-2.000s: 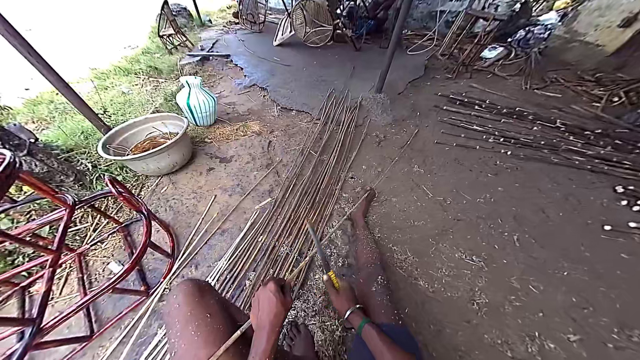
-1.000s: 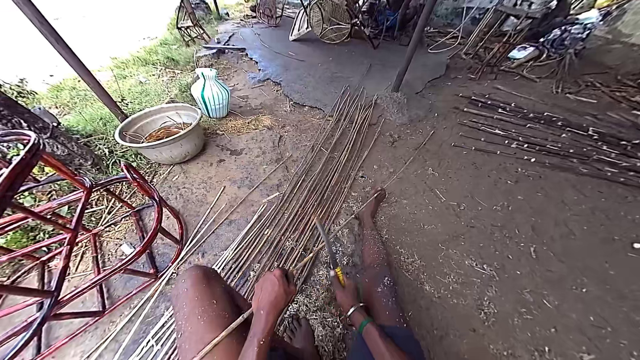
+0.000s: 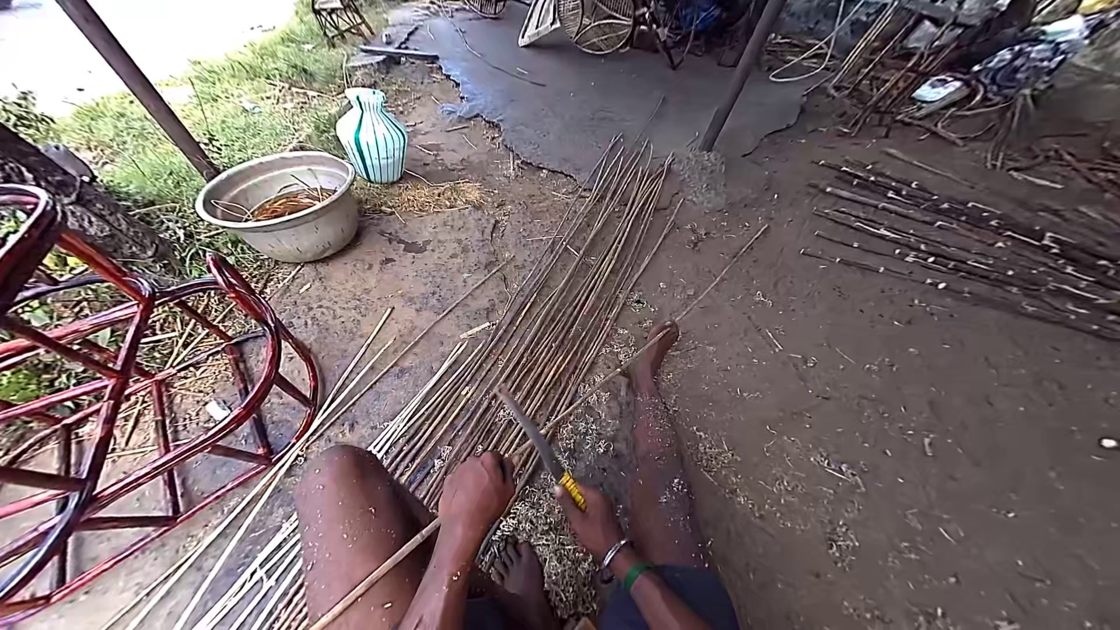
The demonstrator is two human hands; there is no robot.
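My left hand (image 3: 474, 494) is closed around a long thin cane rod (image 3: 381, 573), which runs from the bottom edge past my foot to the upper right. In my right hand (image 3: 591, 521) is a knife (image 3: 535, 437) with a yellow-wrapped handle. Its blade points up and left, just above the held rod near my left hand; whether the two touch is unclear. Beneath and beyond my hands a bundle of long cane rods (image 3: 560, 324) lies on the ground. Shavings (image 3: 560, 547) cover the ground between my legs.
A red-brown cane frame (image 3: 166, 385) stands at left. Behind it are a basin (image 3: 297, 232) with strips inside and a white-and-green striped pot (image 3: 374, 140). Dark knotted rods (image 3: 971, 236) lie at right. A post (image 3: 742, 74) rises beyond the bundle, near woven cane pieces (image 3: 599, 22).
Both hands keep their hold on the rod and the knife. The knife blade has tilted further to the left than it was two seconds ago.
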